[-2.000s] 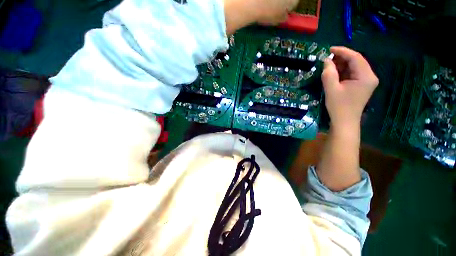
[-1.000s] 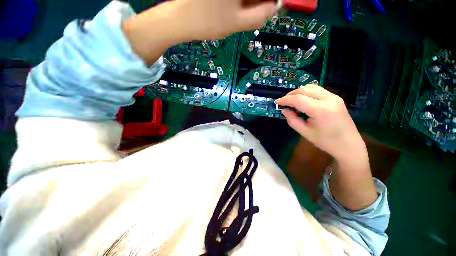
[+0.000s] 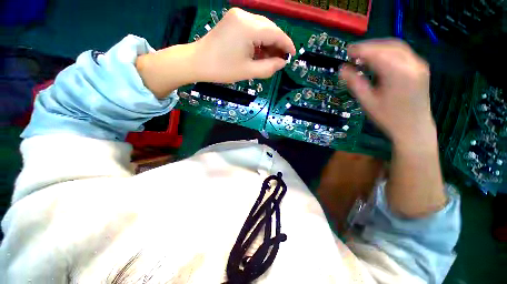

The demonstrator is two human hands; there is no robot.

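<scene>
Two green PCB panels point(image 3: 271, 119) lie side by side in front of me, with curved board outlines, long black bars and many small shiny parts. My left hand point(image 3: 244, 50) is over the left panel, with thumb and forefinger pinched on a tiny pale component point(image 3: 288, 57) near the seam between the panels. My right hand point(image 3: 389, 83) is blurred over the right edge of the right panel, thumb and fingertips a little apart. Whether it holds a small part cannot be made out.
A red-framed component tray point(image 3: 333, 15) with a brown-gold grid lies beyond the panels. Populated green panels point(image 3: 481, 147) lean at the right. Blue tools point(image 3: 430, 32) are at the upper right. A red frame point(image 3: 172, 133) is at the left, and a brown cardboard box point(image 3: 347, 188) is below the bench edge.
My left hand has come back from the tray side to above the left panel. My right hand has moved from the right panel's near edge up and right to its right side.
</scene>
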